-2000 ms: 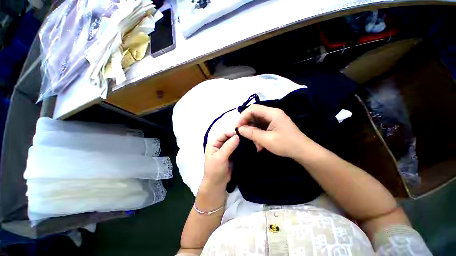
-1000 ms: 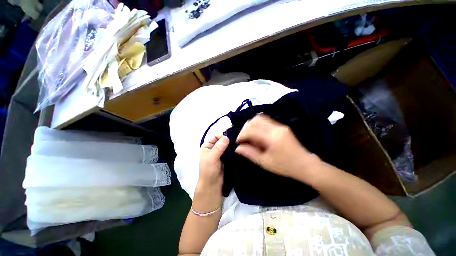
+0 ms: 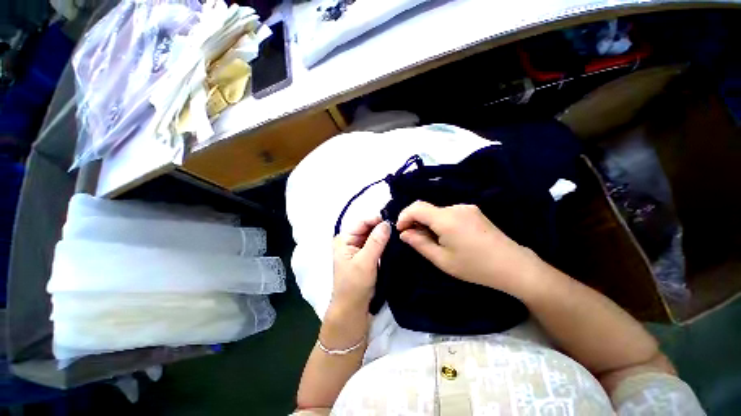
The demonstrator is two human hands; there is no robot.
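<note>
A black garment part (image 3: 455, 284) lies bunched over a white garment (image 3: 313, 191) on my lap. A narrow black strap (image 3: 357, 195) curves in a loop over the white cloth. My left hand (image 3: 357, 260) pinches the black cloth's edge between thumb and fingers. My right hand (image 3: 459, 240) is just right of it, thumb and fingertips close together beside the same edge. Something tiny shows between the two hands, but I cannot tell what it is. I cannot make out a needle or thread, so what the right fingertips hold is unclear.
White lace-trimmed garments (image 3: 162, 280) hang over the grey bin at left. The white-topped table (image 3: 357, 77) holds fabric scraps (image 3: 231, 77), a plastic bag (image 3: 122, 89), a phone (image 3: 270, 61) and a white pad with dark pieces (image 3: 357, 24). A cardboard box (image 3: 699, 276) stands open at right.
My right hand, blurred and raised over the cloth one second ago, has come back close to my left fingertips. My left hand keeps its pinch. The whole view has shifted slightly.
</note>
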